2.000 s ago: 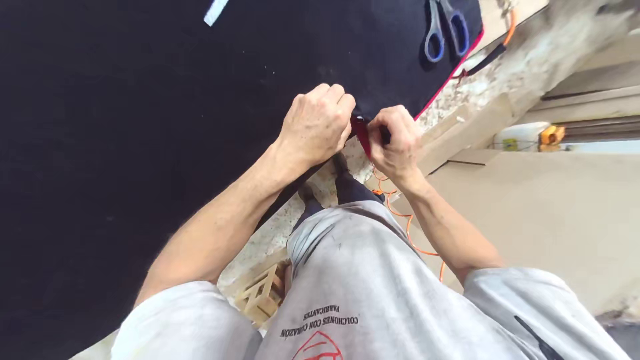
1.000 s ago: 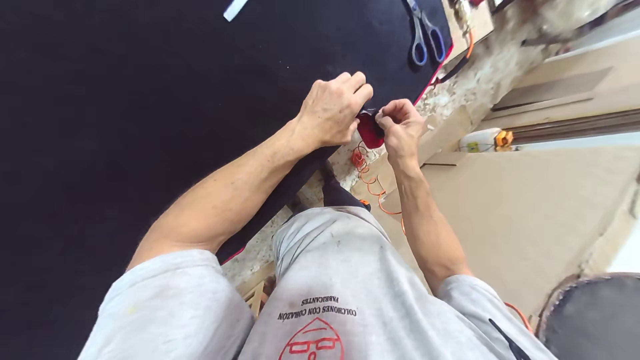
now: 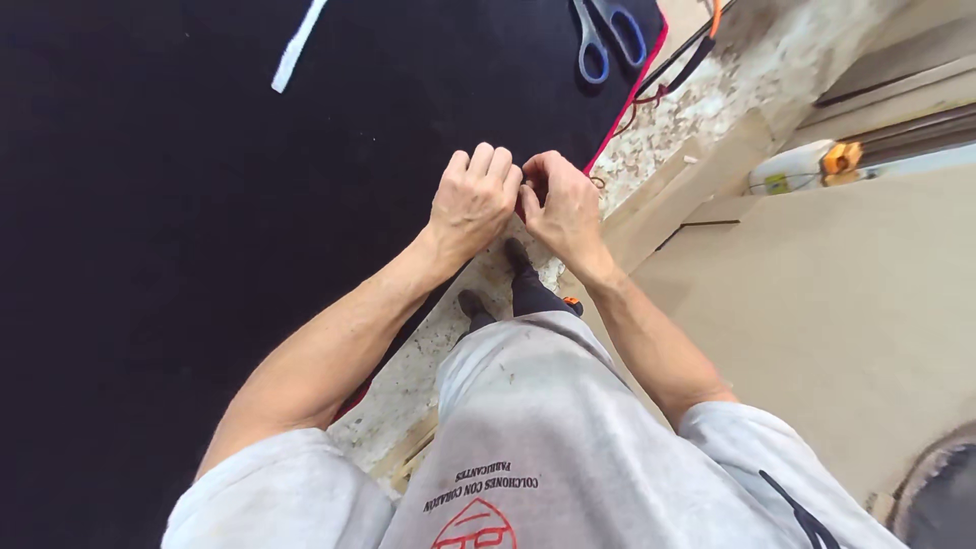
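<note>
A large black fabric sheet (image 3: 229,191) with a red edge covers the left and upper middle. At its near right edge, my left hand (image 3: 476,191) grips the fabric with curled fingers. Close beside it, my right hand (image 3: 560,198) pinches the same edge, where a little red shows below the fingers. What lies between the fingertips is mostly hidden. Scissors with blue-lined handles (image 3: 592,61) rest on the fabric near the upper right corner, and a narrow white strip (image 3: 293,57) lies farther left.
An orange and black cable (image 3: 694,65) runs past the fabric's upper right corner. To the right are a white container with an orange top (image 3: 793,168) and a large beige panel (image 3: 823,305). My feet stand on a worn, speckled floor (image 3: 404,389). A dark rounded object (image 3: 942,496) is at lower right.
The red piece that hung between my hands one second ago is now mostly hidden. My hands remain close together at the fabric's edge.
</note>
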